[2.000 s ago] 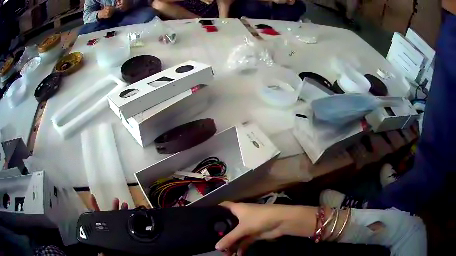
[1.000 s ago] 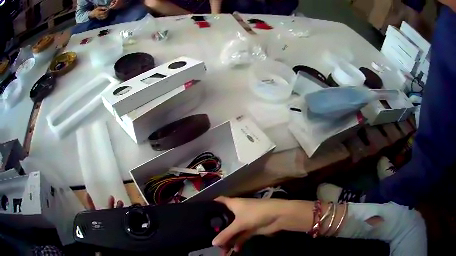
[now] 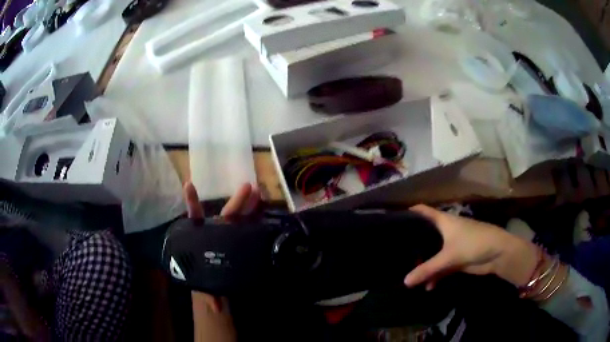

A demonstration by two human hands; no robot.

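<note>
A long black mirror dash cam (image 3: pixel 361 244) is held level over my lap, its matte back towards me. A round black lens bump (image 3: pixel 296 250) and a white triangle label show on it. My right hand (image 3: pixel 461 244) grips its right end, thumb in front and fingers at the top edge. My left hand (image 3: pixel 224 207) is behind its left part, with fingertips above the top edge and the wrist below; the palm is hidden. An open white box (image 3: pixel 448 130) with a wiring harness (image 3: pixel 341 170) lies just beyond, at the table edge.
A foam sheet (image 3: pixel 217 127), foam frame (image 3: pixel 200 33), cut-out carton (image 3: pixel 328 57) and dark brown ring (image 3: pixel 354 93) lie on the table. At left are an open box (image 3: pixel 100 160), a plastic bag (image 3: pixel 150 180) and a person's checked sleeve (image 3: pixel 90 284). A bluish wrapped unit (image 3: pixel 558 113) is at right.
The view has turned left and down, so the table things sit farther right and higher. More of the left neighbour and of my left wrist shows. Both hands still hold the dash cam.
</note>
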